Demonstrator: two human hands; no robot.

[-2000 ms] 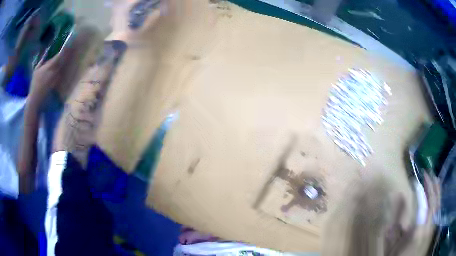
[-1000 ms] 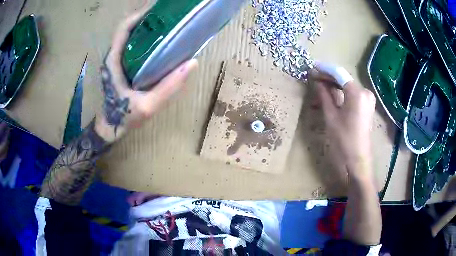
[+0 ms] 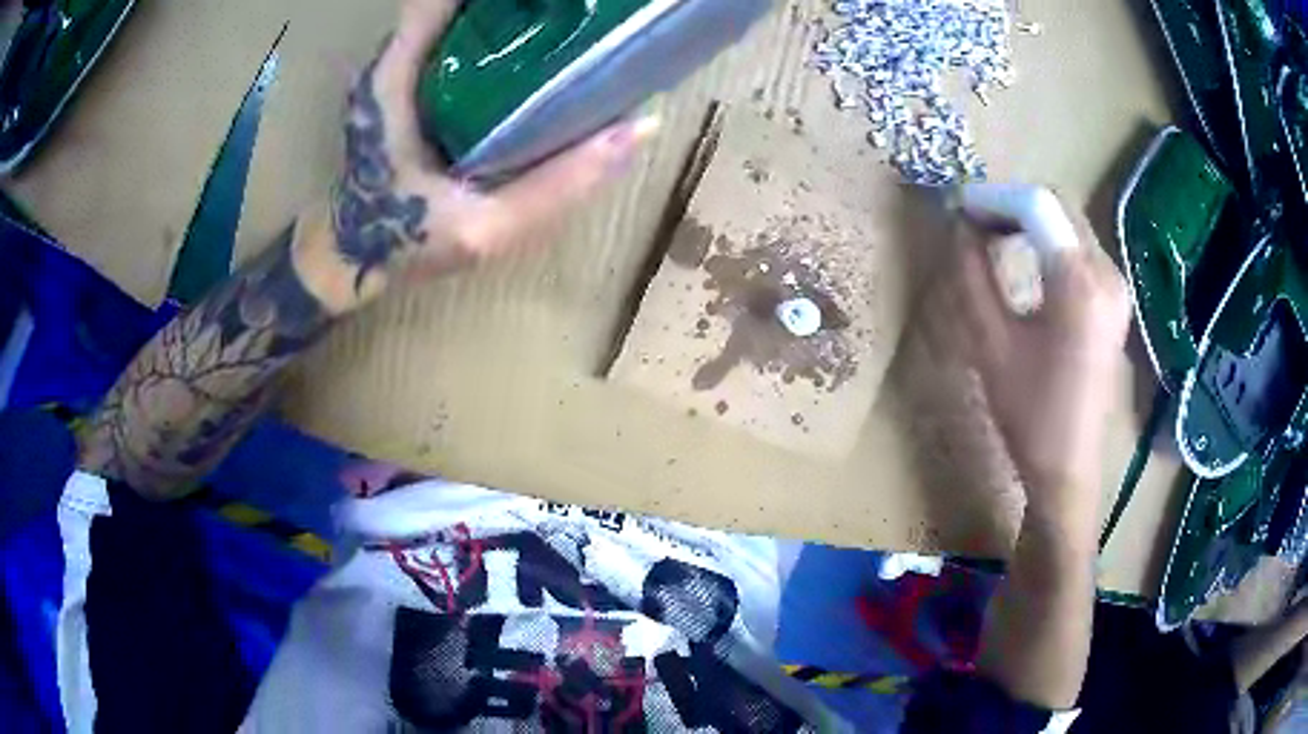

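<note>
My left hand (image 3: pixel 445 215) holds a green housing (image 3: pixel 531 65) with a silver rim at the top, left of centre; the housing is cut off by the upper edge. My right hand (image 3: pixel 1040 308) is blurred, with bent fingers and a white finger cot (image 3: pixel 1030 215) on one finger. It is just below the pile of small fittings (image 3: pixel 918 72). Whether its fingertips hold a fitting cannot be told. The cardboard pad (image 3: pixel 674 366) has dark wet stains and a white round cap (image 3: pixel 799 317) on it, between my hands.
Stacked green housings (image 3: pixel 1176 237) with pale rims lie along the right edge. Another green housing (image 3: pixel 50 65) is at the top left. A narrow green gap (image 3: pixel 230 201) shows in the cardboard bench cover (image 3: pixel 474 416). Part of a person's arm (image 3: pixel 1269 645) shows at the lower right.
Two seconds ago my right hand was by the housings at right. Since one second ago it has moved from the pile's lower edge slightly down relative to the pile. The left hand still holds the housing.
</note>
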